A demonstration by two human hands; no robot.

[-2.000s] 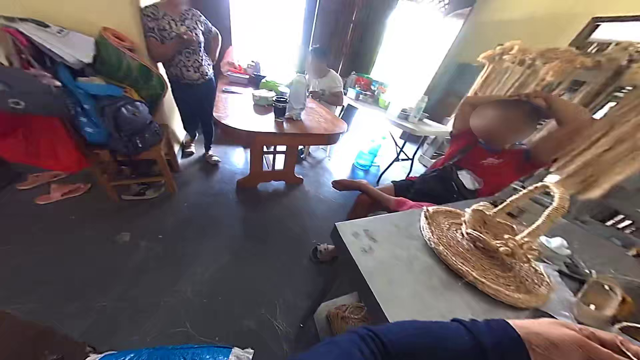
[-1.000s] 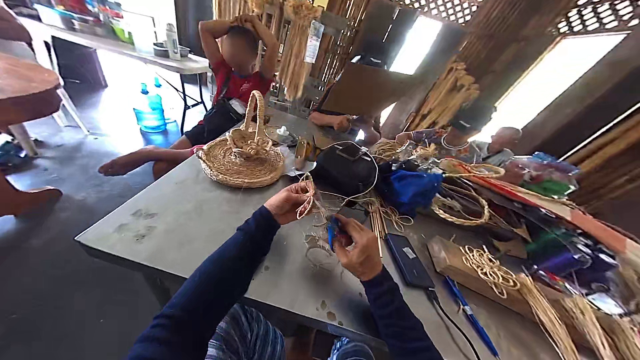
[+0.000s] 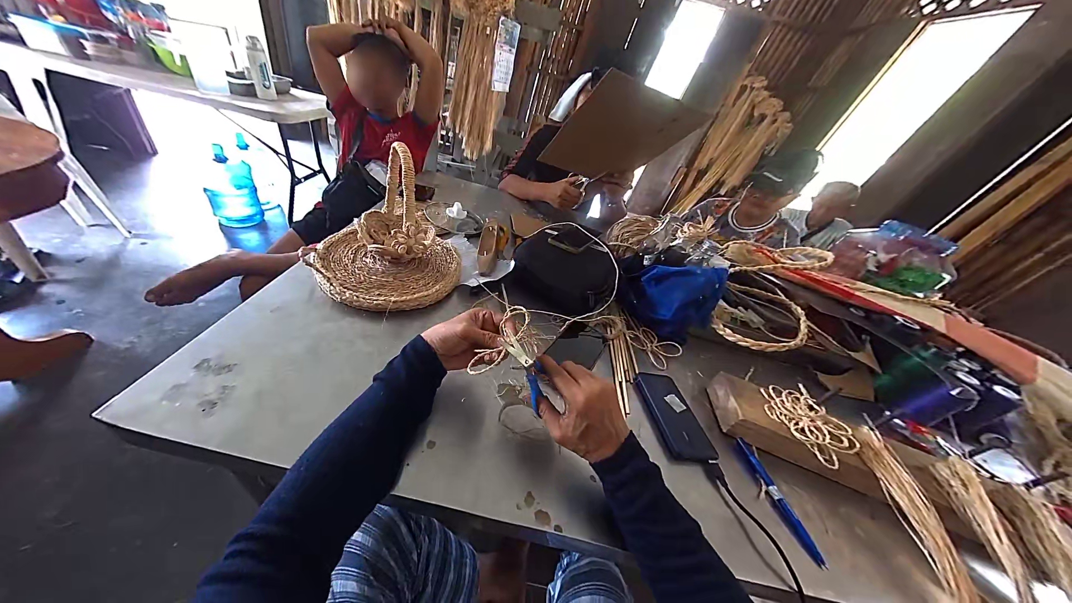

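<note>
My left hand (image 3: 466, 338) pinches a small looped piece of braided natural fiber (image 3: 515, 339) over the grey table. My right hand (image 3: 586, 410) is closed around blue-handled scissors (image 3: 534, 387), whose blades meet the loose strands of the fiber piece. Whether the blades are apart is too small to tell. Fiber scraps lie on the table below my hands. Beyond my left hand stands a woven basket (image 3: 381, 270) with an upright handle and coiled rosettes at its base. A black bag (image 3: 566, 270) lies past my hands, with a thin cord curving over it.
A dark phone or power bank (image 3: 675, 417) with a cable, a blue pen (image 3: 780, 502) and a wooden block (image 3: 796, 419) bearing coiled cord lie at right. A blue plastic bag (image 3: 677, 295) and braided rings are behind them. Several people sit around the table (image 3: 276, 377).
The view has swung right, away from the room with the wooden table. Compared with one second ago, the scissors have come up to the fiber piece, and a person across the table holds up a brown board.
</note>
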